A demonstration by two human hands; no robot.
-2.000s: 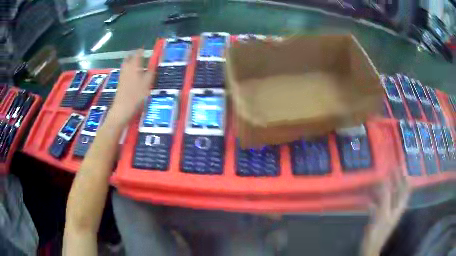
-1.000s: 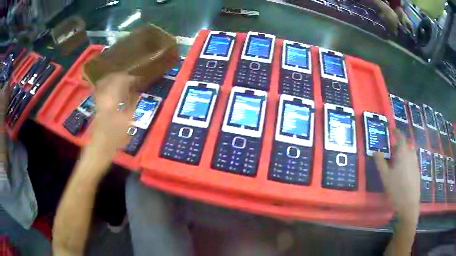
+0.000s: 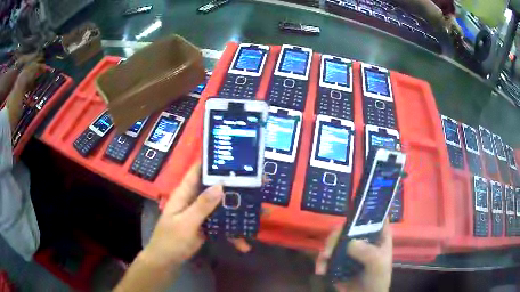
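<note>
My left hand (image 3: 185, 219) holds a mobile phone (image 3: 234, 151) upright above the near left of the middle red tray (image 3: 422, 114); its screen shows a text list. My right hand (image 3: 365, 256) holds a second mobile phone (image 3: 376, 197), tilted, its lit screen over the tray's near right part, the thumb on its lower half. Phones with lit screens lie in the tray in two rows, such as one at the near middle (image 3: 330, 162). The held phones partly hide those behind them. Pockets at the tray's right end are empty.
An open cardboard box (image 3: 151, 80) rests over the left red tray (image 3: 63, 128), which holds several phones. More phones (image 3: 482, 199) lie at the right. Loose dark pieces (image 3: 299, 27) lie on the green bench. Another person's arm (image 3: 20, 85) shows at far left.
My left hand has let go of the box and now holds a phone. My right hand has moved left and nearer with a phone. The near-right pocket is now empty.
</note>
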